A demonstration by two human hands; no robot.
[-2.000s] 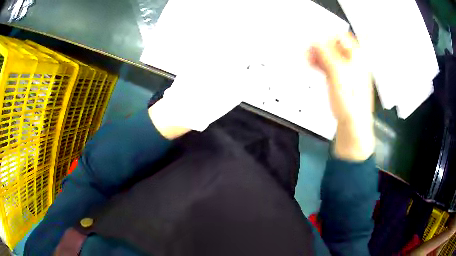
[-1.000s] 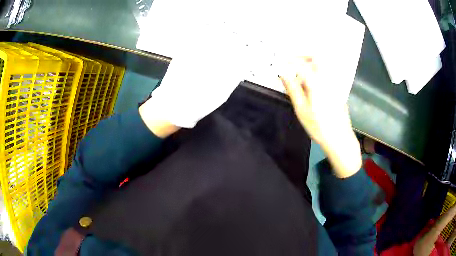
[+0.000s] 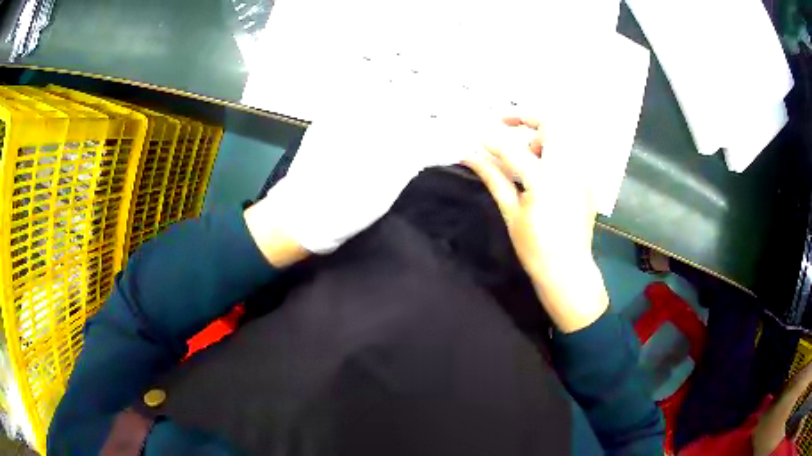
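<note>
An overexposed white panel lies on the dark green bench top, with several tiny dark marks in its middle. My left hand, in a white glove, lies at the panel's near left side; its fingers merge with the white and cannot be made out. My bare right hand is at the panel's near edge, fingers bent and pointing left, thumb side toward the black apron. Glare hides whether the fingertips hold a small piece or the panel edge.
More white panels lie apart at the right of the bench top. Yellow perforated crates stand at left below the bench edge. Clear crumpled film lies behind the panel's left side. Another person's arm shows at lower right.
My right hand has moved from the panel's right side leftward and down to its near edge. The marked area has shifted left and up. My gloved left hand has barely moved.
</note>
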